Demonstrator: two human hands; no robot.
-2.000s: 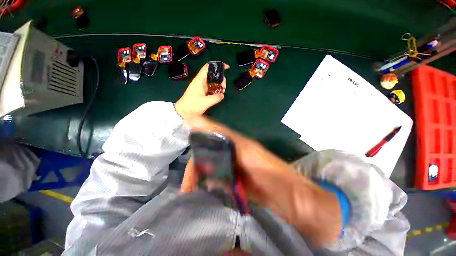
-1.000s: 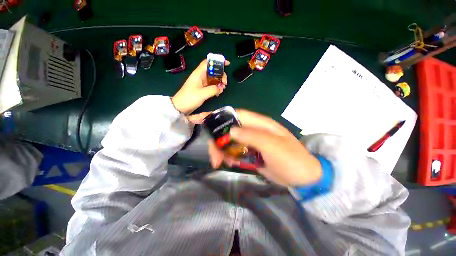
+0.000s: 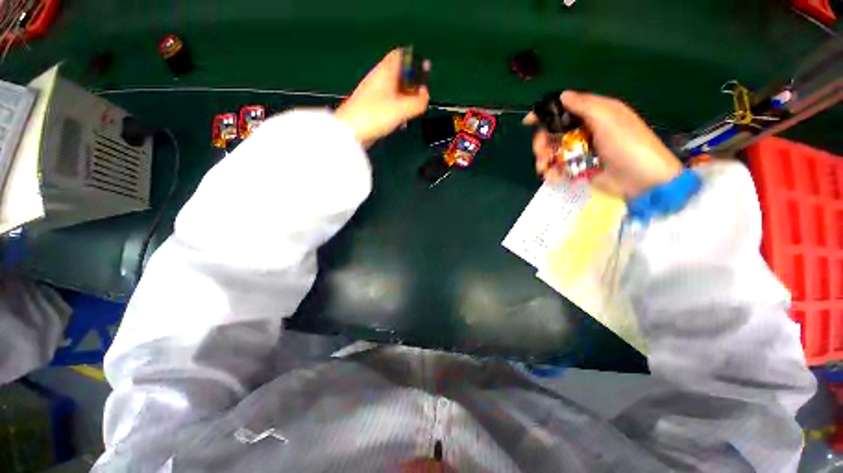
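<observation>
My left hand (image 3: 381, 100) is stretched forward at the top middle. It holds a small smartwatch unit (image 3: 409, 70), blurred, with a dark screen side. My right hand (image 3: 605, 139) is at the right, above the top of the paper. It holds another smartwatch unit (image 3: 577, 152), opened, with a black screen part and an orange and silver inside showing. Two opened units (image 3: 465, 149) with red housings lie on the green mat between my hands. Two more red units (image 3: 226, 129) lie at the left, and my left sleeve hides the mat beside them.
A beige machine (image 3: 92, 139) with a black cable stands at the left. A paper sheet (image 3: 536, 224) and yellow paper (image 3: 584, 242) lie partly under my right arm. A red tray (image 3: 802, 231) is at the right edge. Other dark units (image 3: 525, 65) lie on the far side.
My left hand has moved forward and up with its unit. My right hand has swung from near my body to the far right with its unit. Yellow paper now shows, and the pen is hidden.
</observation>
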